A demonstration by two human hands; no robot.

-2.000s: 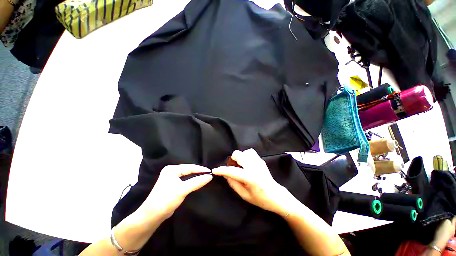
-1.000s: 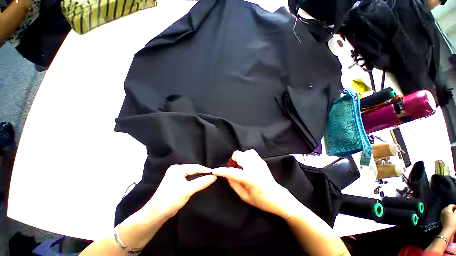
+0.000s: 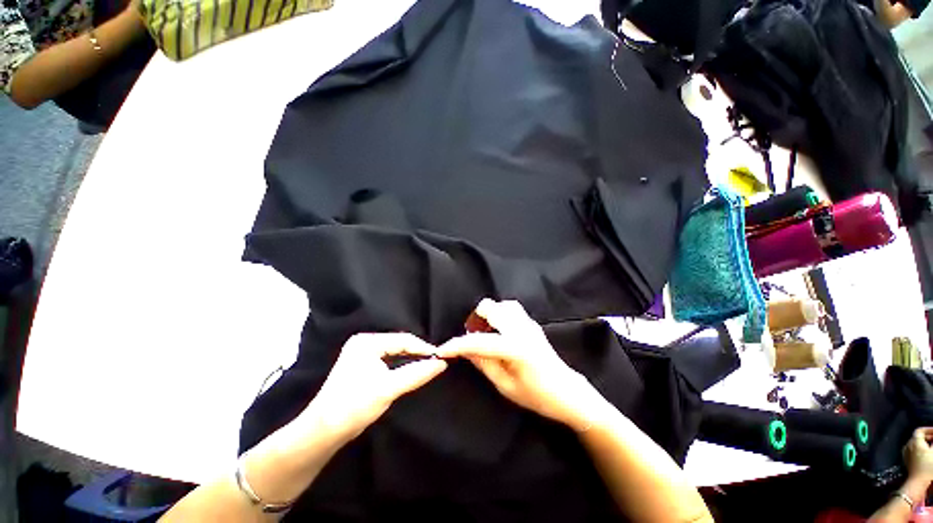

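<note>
A large black garment lies across the white table and down over its near edge, with folds in the middle. My left hand pinches a folded edge of the garment between thumb and fingers. My right hand meets it fingertip to fingertip at the same edge, fingers bent. A small reddish-orange spot shows at my right fingers. No needle or thread can be made out at the fingertips.
A teal pouch, a shiny pink case, tan spools and black cones with green rings lie at right. A striped pouch is upper left. Another person's arm is upper left; another hand is lower right.
My hands stay pinched together at the fold with only slight finger movement. The view has shifted, so the table things sit a little further right. More of the other person's arm shows upper left.
</note>
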